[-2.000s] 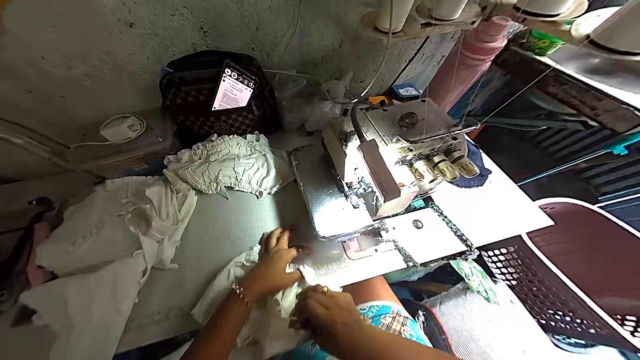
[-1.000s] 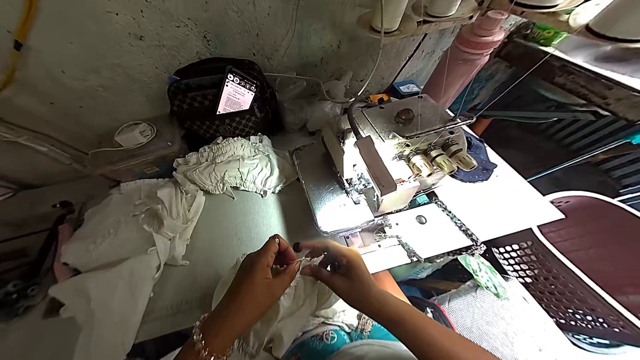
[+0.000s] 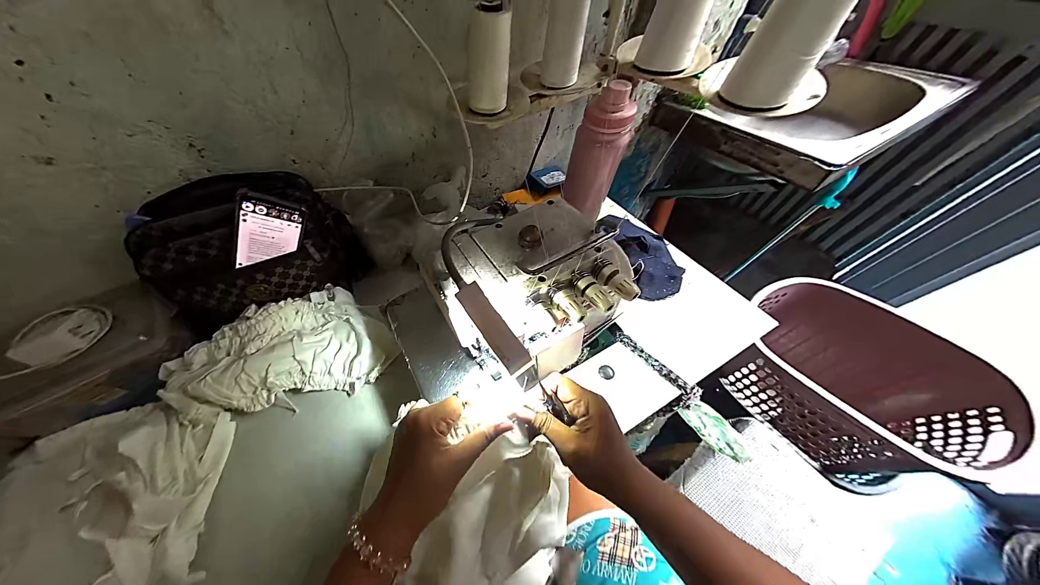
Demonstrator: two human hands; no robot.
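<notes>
My left hand (image 3: 439, 455), with a beaded bracelet at the wrist, grips the edge of a white cloth garment (image 3: 504, 504) under the bright lamp light. Pinching the same cloth, my right hand (image 3: 581, 431) also holds a small dark tool, perhaps thread snips (image 3: 556, 406), against its palm. Both hands are at the front of an overlock sewing machine (image 3: 528, 260), close to its needle area. Glare hides the cloth edge between the fingers. The garment hangs down over the lap. A gathered white garment (image 3: 284, 349) lies left of the machine.
More white cloth (image 3: 122, 487) lies on the left of the table (image 3: 292, 479). Behind are a dark bag (image 3: 219, 244) with a phone (image 3: 268, 231) against it, and a pink bottle (image 3: 601, 150). Thread cones (image 3: 489, 61) stand above. A maroon plastic basket (image 3: 894, 374) is at the right.
Both hands have moved with the cloth toward the machine's needle area, from nearer the table's front edge a second ago. The view has shifted somewhat.
</notes>
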